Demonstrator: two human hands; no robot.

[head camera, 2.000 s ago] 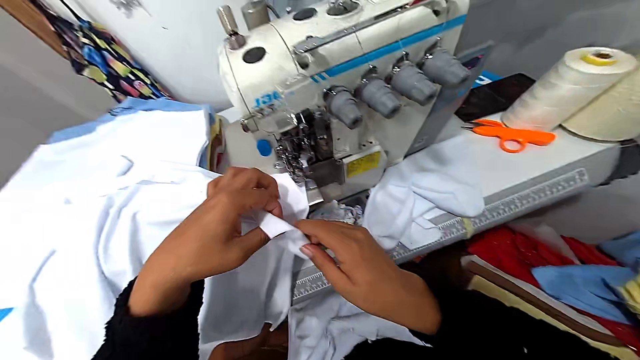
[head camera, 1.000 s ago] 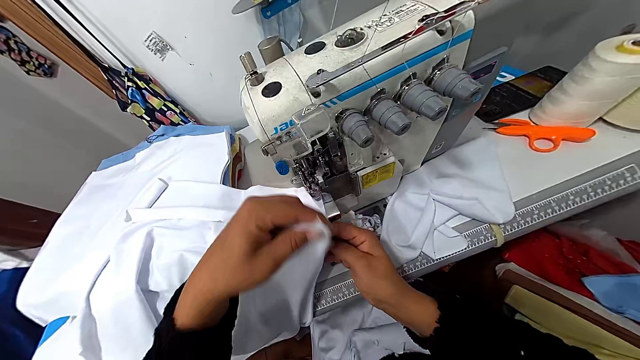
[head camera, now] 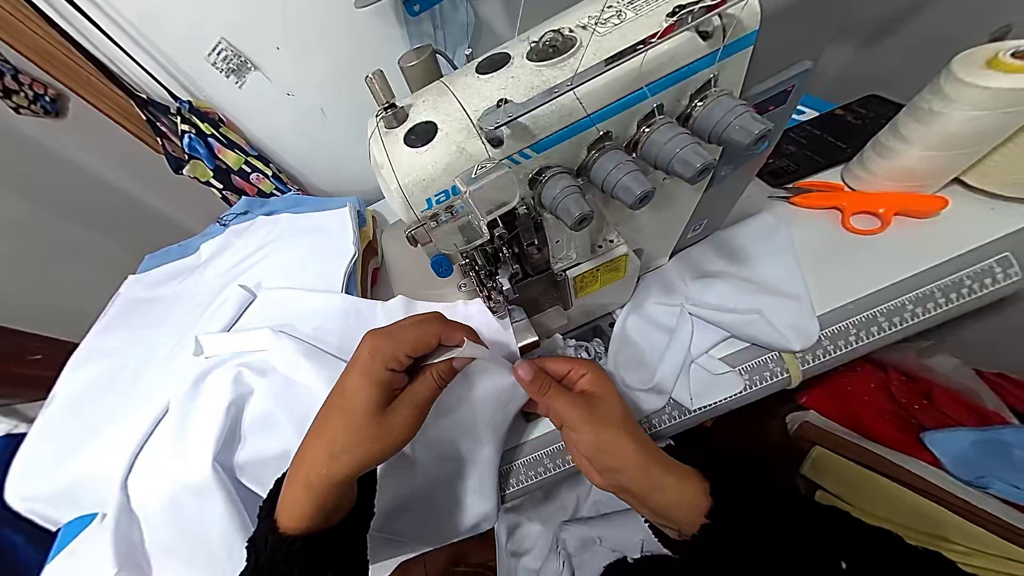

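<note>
White fabric hangs over the table edge in front of an overlock sewing machine. My left hand pinches a folded edge of it between thumb and fingers. Close by on the right, my right hand grips the same edge with thumb and forefinger, just below the metal presser foot. The fabric's upper edge lies beside the needle area; whether it is under the foot I cannot tell. More white cloth spreads to the left. A separate white piece lies to the right of the machine's front.
Orange-handled scissors lie at the right beside a large cone of cream thread and a dark phone-like object. A ruler tape runs along the table's front edge. Folded coloured fabrics sit below at the right.
My hands have shifted along the white fabric. One second ago the left hand was blurred, lifting a bit of it; now both hands pinch its edge near the foot.
</note>
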